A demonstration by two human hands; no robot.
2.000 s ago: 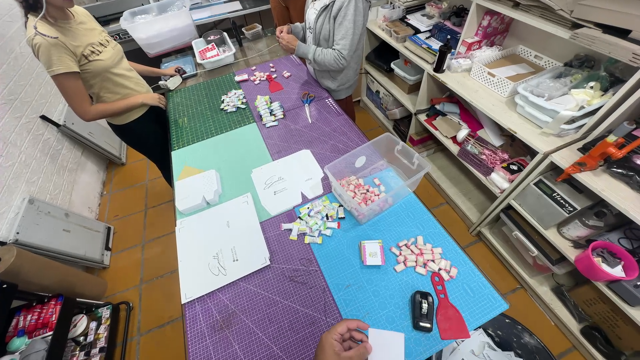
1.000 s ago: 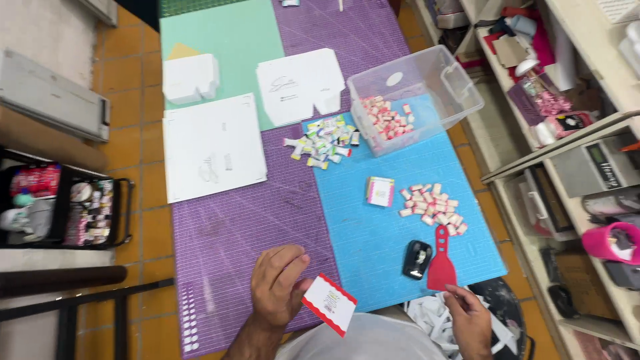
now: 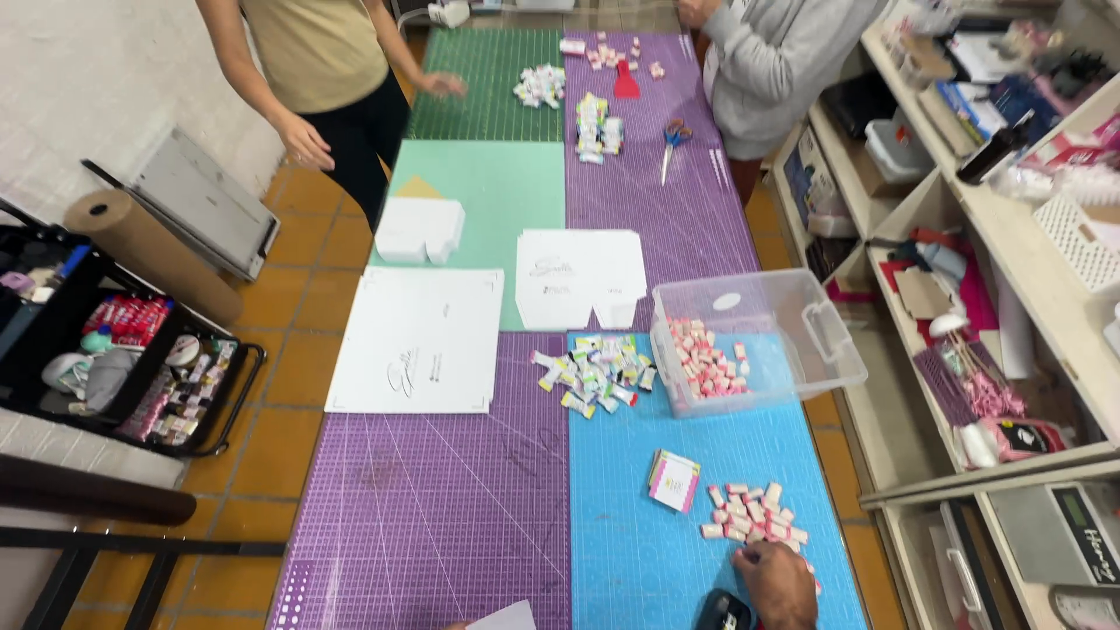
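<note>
My right hand (image 3: 777,584) reaches over the blue cutting mat, its fingertips at the near edge of a pile of small pink-and-white wrapped sweets (image 3: 754,514); whether it grips one is hidden. At the bottom edge only a sliver of my left hand (image 3: 457,626) shows, beside a white card (image 3: 506,618). Just left of my right hand lies a black tape dispenser (image 3: 724,611). A stack of small printed cards (image 3: 674,480) rests left of the sweets. Farther off are a clear plastic bin (image 3: 761,341) with more pink sweets and a heap of mixed wrapped sweets (image 3: 597,372).
White printed sheets (image 3: 416,341) and die-cut card blanks (image 3: 580,276) lie beyond on the mats. Scissors (image 3: 672,150) and a red scraper (image 3: 626,80) are at the far end, where two people stand. Shelves (image 3: 919,490) line the right, a black cart (image 3: 105,350) the left.
My right hand has moved from beside the red scraper near the table's edge to the pile of pink sweets. My left hand and the card have dropped mostly out of view. The view has tilted up.
</note>
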